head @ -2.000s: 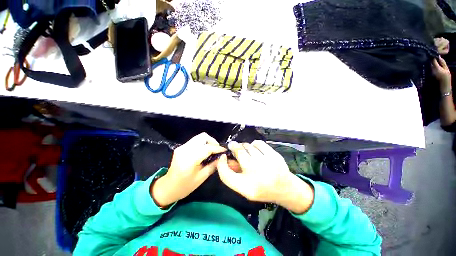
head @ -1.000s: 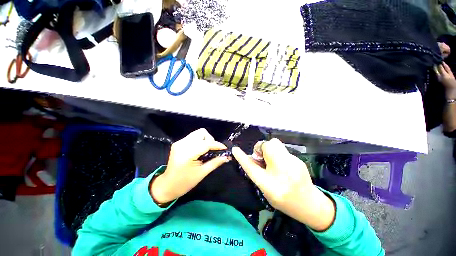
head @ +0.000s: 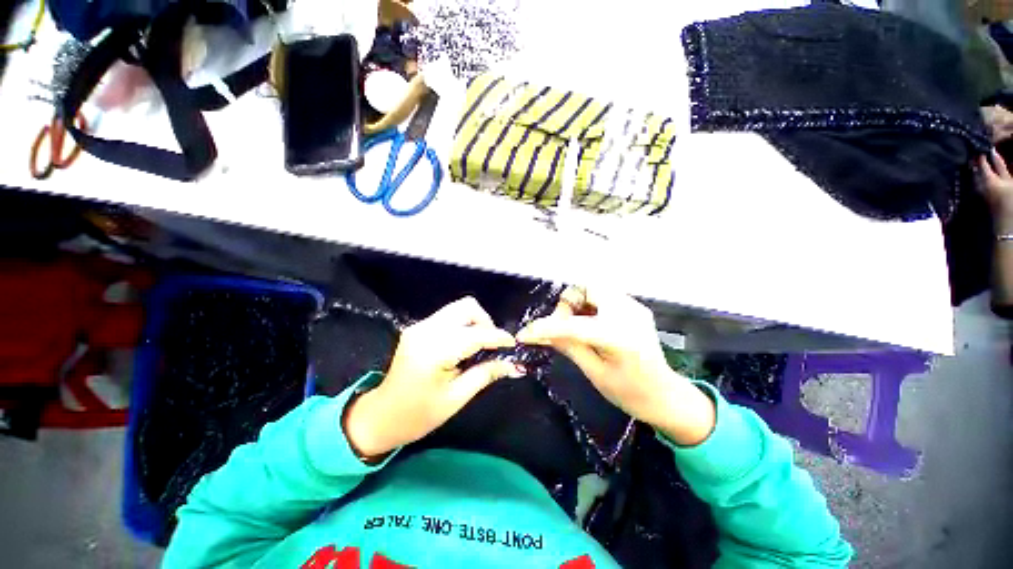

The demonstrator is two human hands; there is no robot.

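A black garment with a light-flecked braided trim lies on my lap against the table edge. My left hand pinches the trimmed edge between thumb and fingers. My right hand is at the same spot, its thumb and fingertips close together beside the left fingertips. A ring-like band shows on a finger of my right hand. Whether the right fingertips hold a needle or thread is too small to tell. Part of the trim runs up to the table edge.
The white table holds a phone, blue scissors, a yellow striped bundle, a black strap and another black garment. Another person's hand touches that garment. A blue-rimmed crate and purple stool stand below.
My right hand swung away to the right of the left fingertips, then came back to them with its fingers raised. More trim shows below the hands. The whole view has shifted slightly.
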